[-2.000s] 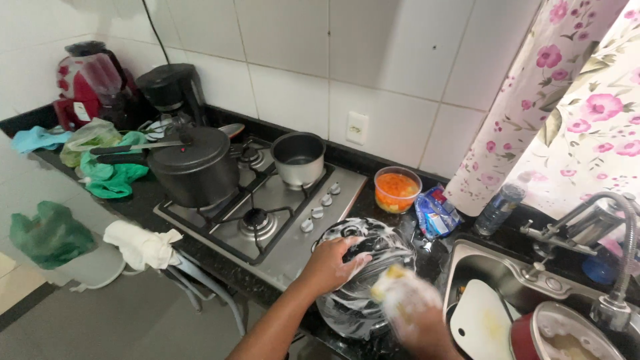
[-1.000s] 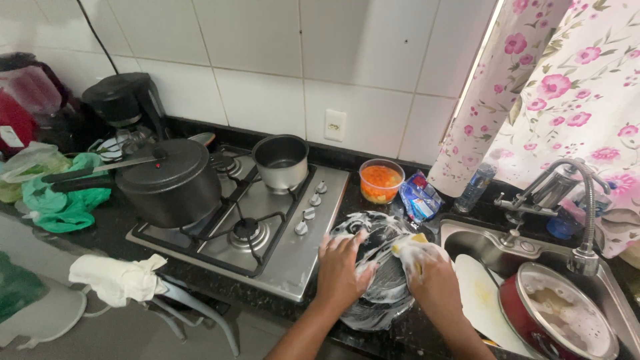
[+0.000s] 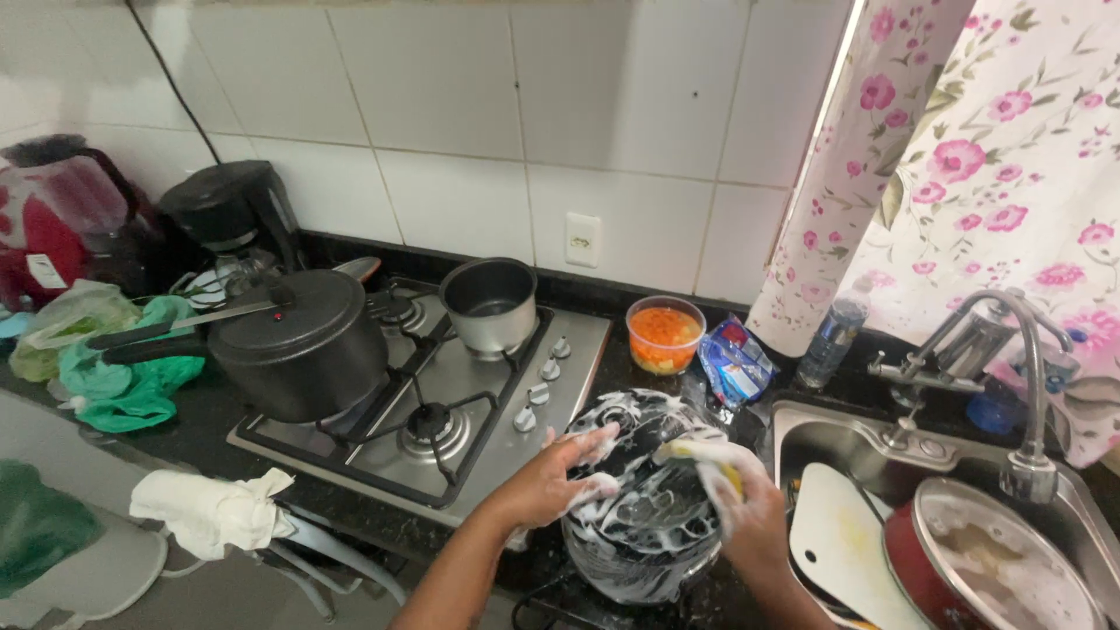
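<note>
A dark round piece of cookware [image 3: 643,534], smeared with white suds, lies on the black stone counter between the stove and the sink. My left hand [image 3: 564,477] rests on its left side with fingers spread and foam on the fingertips. On its right side my right hand [image 3: 744,494], also foamy, grips a yellow sponge [image 3: 731,478], which is partly hidden by suds and fingers. Behind stand a clear tub of chopped orange and pale food [image 3: 665,337] and a blue plastic packet [image 3: 735,360].
At left, a gas stove [image 3: 560,420] bears a black pressure cooker [image 3: 297,350] and a small saucepan [image 3: 488,306]. The steel sink [image 3: 822,429] holds a white cutting board [image 3: 831,534] and a red pot of cloudy water [image 3: 919,560]. A plastic bottle [image 3: 831,341] stands behind the sink.
Both hands stay at the soapy cookware. My left hand is flatter and more spread than two seconds ago, and the sponge hand has shifted over the surface.
</note>
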